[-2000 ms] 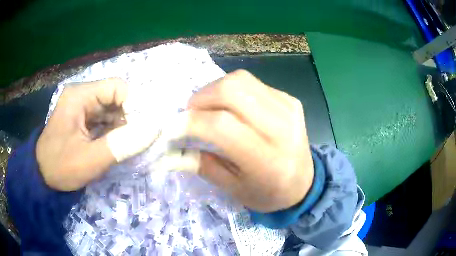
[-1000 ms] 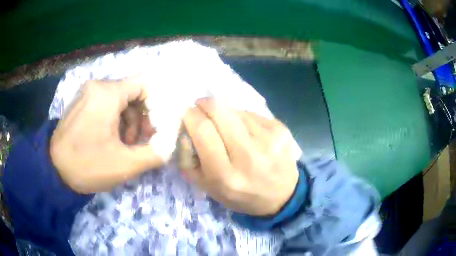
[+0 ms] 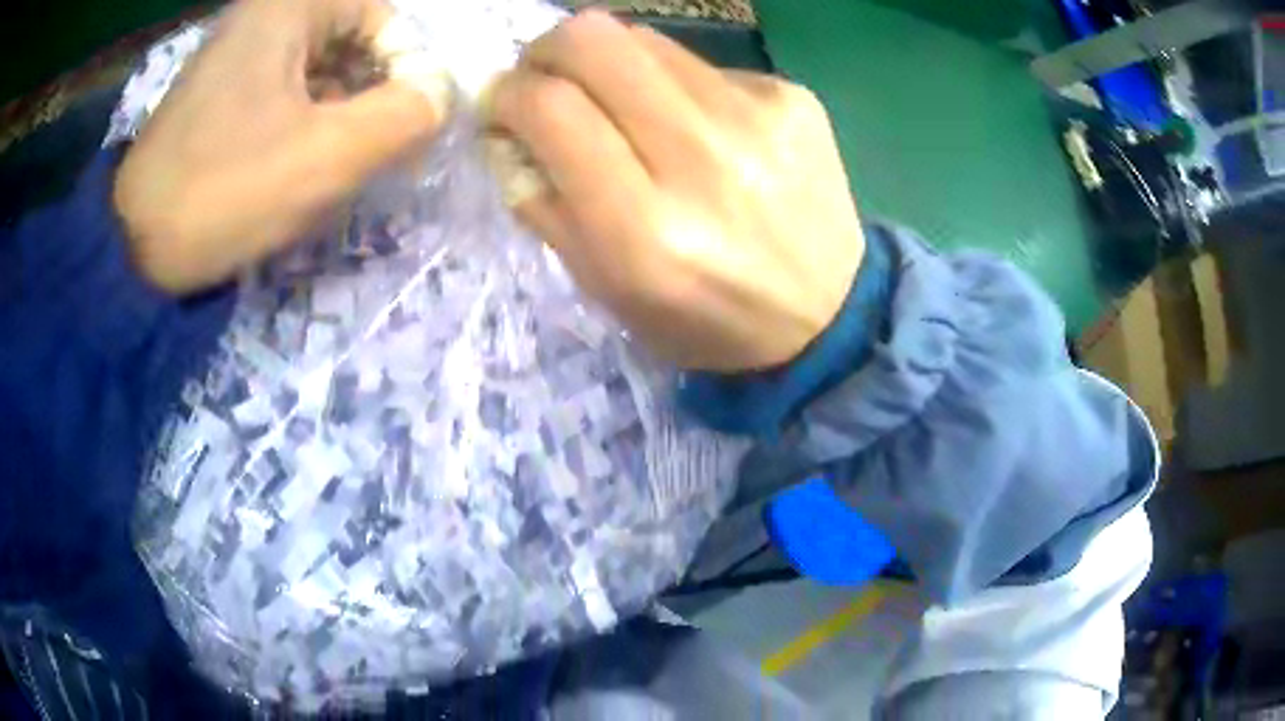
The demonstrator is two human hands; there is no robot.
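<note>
A large clear bag (image 3: 423,465), bulging with small pale rectangular parts, fills the centre and lower left. Its gathered neck is at the top, between my hands. My left hand (image 3: 261,148) pinches the bag neck from the left, with thumb and forefinger in a ring and pale coverings at the fingertips. My right hand (image 3: 684,183) has its fingers curled on the neck from the right. The fingertips are overexposed, and I cannot tell whether a tie is between them.
A green surface (image 3: 937,155) lies beyond, to the right. A round blue disc (image 3: 832,533) is below my right sleeve, over a grey floor with a yellow line (image 3: 824,630). Cardboard (image 3: 1163,331), a metal bracket and cables are at the right.
The view has tilted down and right, so bag and hands sit higher and more of the bag's body shows. The blue disc and yellow line have come into view. Both hands remain at the neck.
</note>
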